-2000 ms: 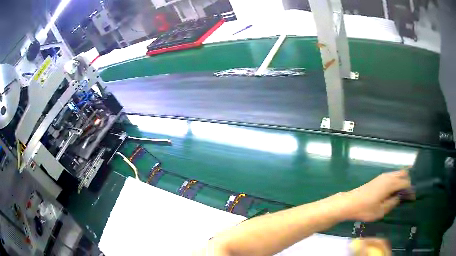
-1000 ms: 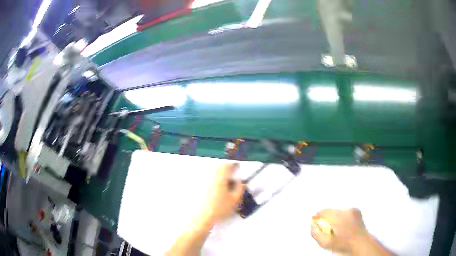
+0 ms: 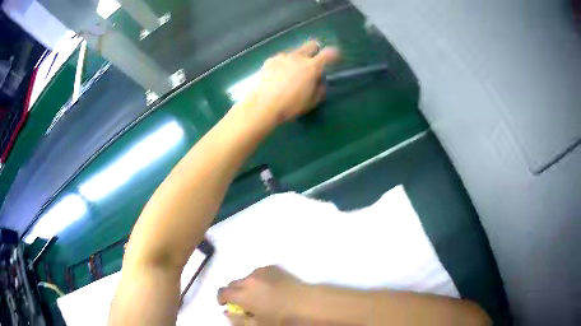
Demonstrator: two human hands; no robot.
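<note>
My left hand (image 3: 290, 83) is stretched out over the far green surface, blurred. Its fingers are bent beside a dark grey bar (image 3: 360, 73); whether it grips the bar cannot be told. My right hand (image 3: 264, 296) is over the white sheet (image 3: 344, 245), closed on a small yellow object (image 3: 236, 309) mostly hidden by its fingers. A thin black frame (image 3: 196, 274) lies on the sheet, partly hidden by my left forearm. More dark frames with small strips (image 3: 95, 266) lie on the green surface beyond the sheet, partly covered by my arm.
A large light grey cabinet (image 3: 509, 127) stands at the right. A grey belt (image 3: 121, 105) and metal post (image 3: 127, 60) are at upper left. Dark machine parts (image 3: 19, 280) show at lower left. A red-edged tray (image 3: 22, 121) is at the far left.
The view has swung to the right. My left hand has let go of the black frame on the sheet and moved out over the green surface. My right hand still holds the yellow object.
</note>
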